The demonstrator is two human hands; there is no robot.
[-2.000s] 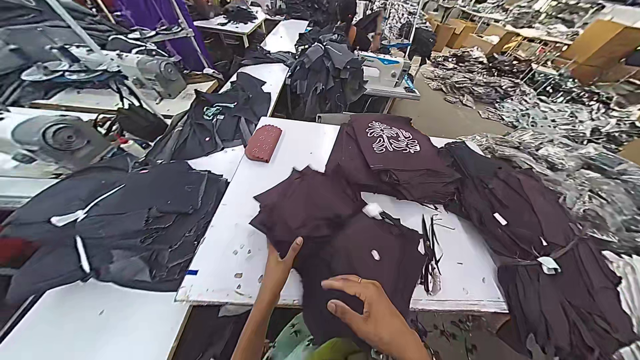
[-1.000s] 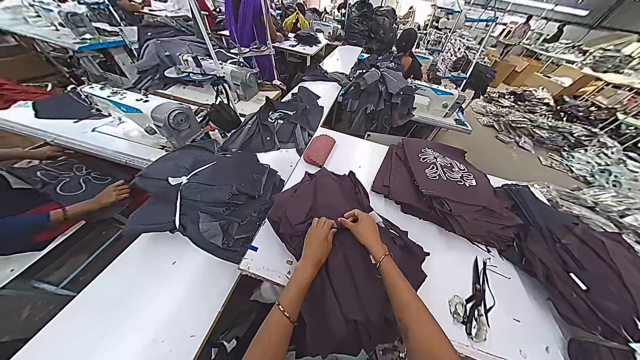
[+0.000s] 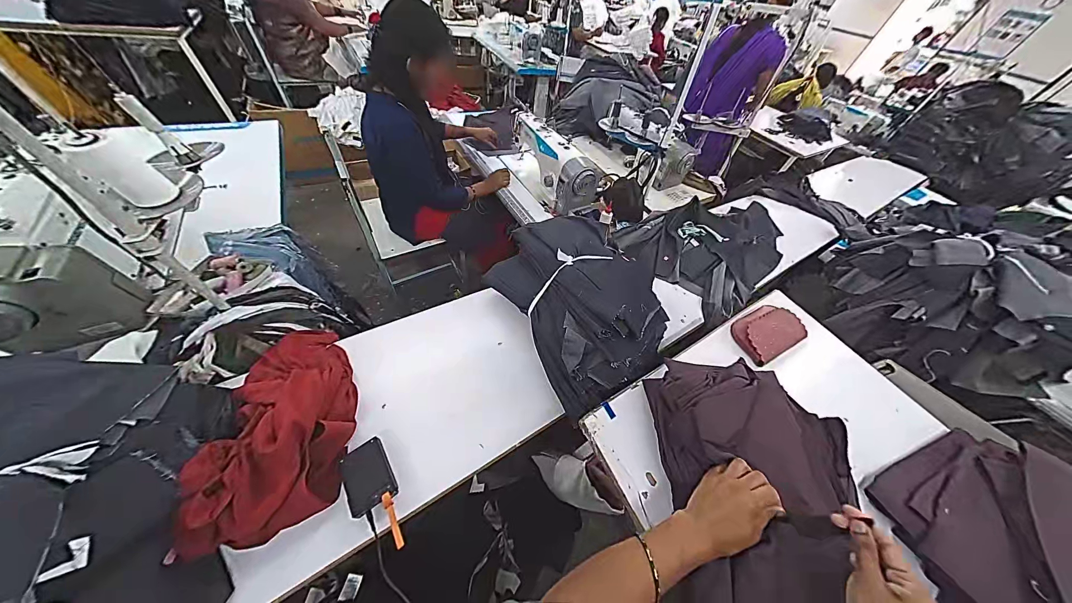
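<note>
A stack of dark maroon fabric pieces lies on the white table at the lower right. My left hand rests on it, its fingertips closed on a narrow dark fabric strip. The strip's other end is pinched by my right hand, at the lower right of the head view, so it stretches between both hands. Beyond the stack sits a reddish case with a scalloped edge. Another maroon fabric pile lies right of my right hand.
A tied bundle of dark fabric lies on the neighbouring table. Further left are a black device with a cable, a red cloth and dark fabric pieces. A seated person works by a sewing machine.
The view has swung far left. Two seconds ago my hands were apart, with the right one raised over the maroon stack; now both hold a dark strip.
</note>
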